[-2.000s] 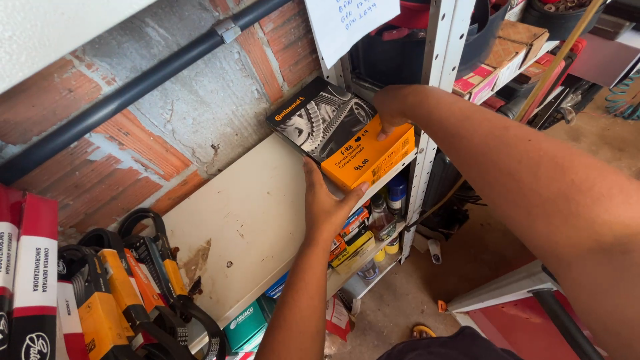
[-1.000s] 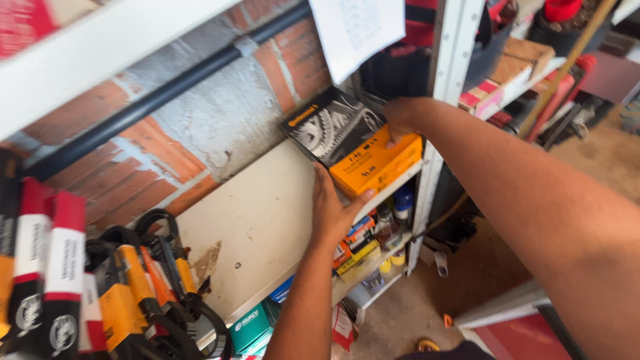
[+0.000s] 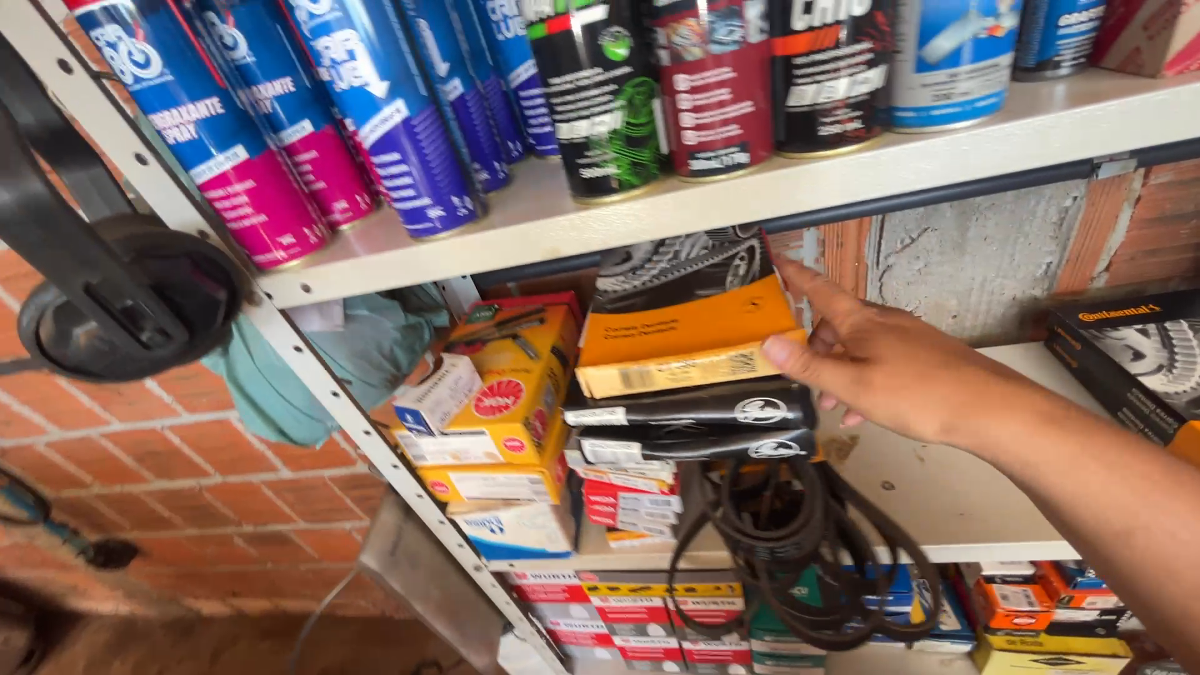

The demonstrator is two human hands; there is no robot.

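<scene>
My right hand reaches in from the right. Its thumb lies on the front right corner of an orange-and-black timing belt box, and its index finger is along the box's right side. This box rests on black sleeved packages stacked on the middle shelf. Loose black rubber belts hang over the shelf edge below them. Another black Continental belt box lies on the same shelf at the far right, apart from my hand. My left hand is out of view.
Spray cans line the upper shelf just above. Yellow NGK boxes stand left of the stack beside the perforated metal upright. Small boxes fill the lower shelf. Black ear-muff-like gear hangs at the left.
The view has swung far to the left. Both hands were on the Continental box before; now it lies untouched, my right hand is at another belt box, and my left hand has left the view.
</scene>
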